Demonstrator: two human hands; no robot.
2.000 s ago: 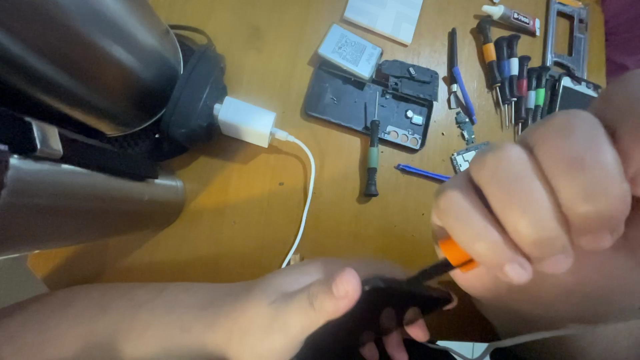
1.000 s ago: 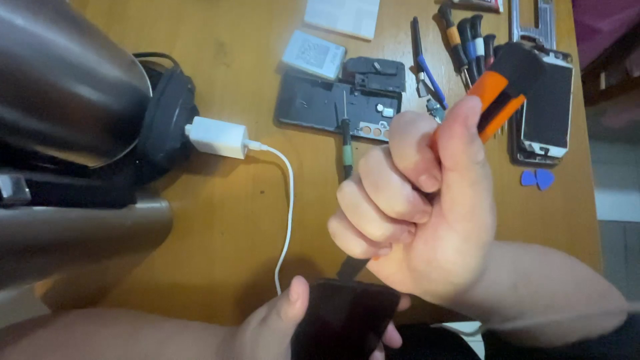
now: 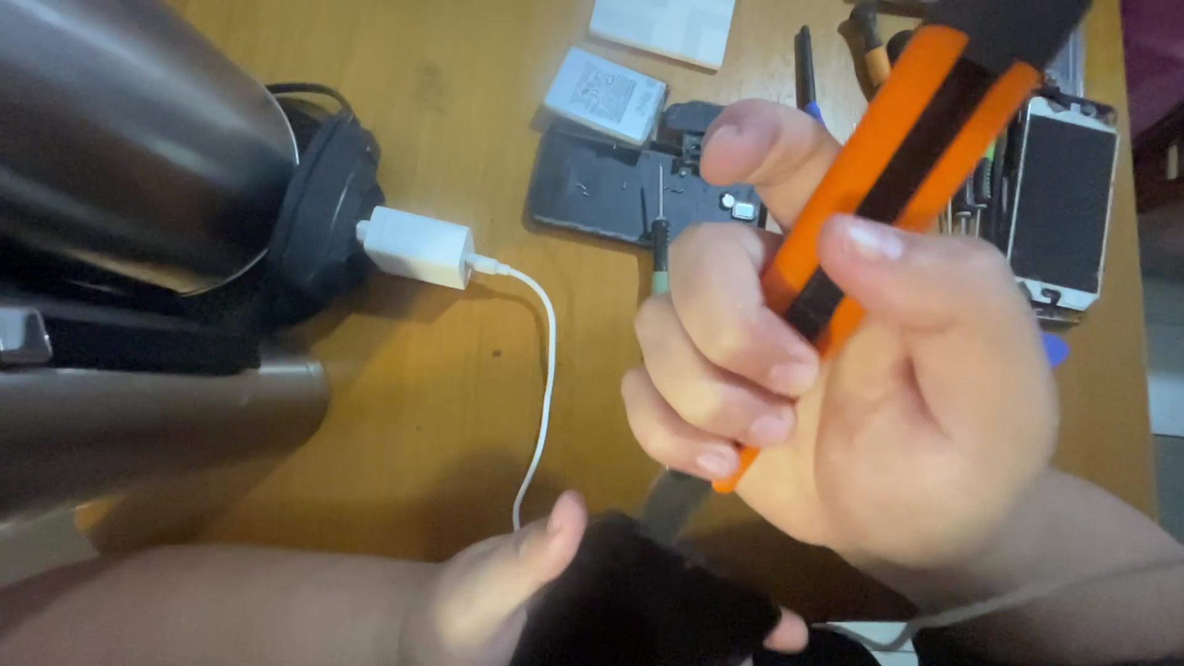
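Note:
My right hand (image 3: pixel 851 370) is closed around the orange-and-black handle of a tool (image 3: pixel 902 157), held slanting. Below my fist a dark, blurred blade or brush end points down and meets, or lies just in front of, the top edge of a dark flat object (image 3: pixel 638 592), seemingly a phone. My left hand (image 3: pixel 499 592) grips that object at the bottom of the view, thumb at its left edge and a fingertip at its right. Its lower part is cut off by the frame.
Beyond my hands lie an opened phone housing (image 3: pixel 592 190), a battery (image 3: pixel 606 97), a screwdriver (image 3: pixel 659 231) and a white-framed phone screen (image 3: pixel 1062 199). A white power adapter (image 3: pixel 416 245) with a cable (image 3: pixel 552 370) lies left of centre, beside large metal vessels (image 3: pixel 120 120). A white tile-like piece (image 3: pixel 666 28) is at the top.
My right hand has turned and risen, showing more of the orange-and-black handle. My left hand keeps hold of the dark object. The view has shifted somewhat.

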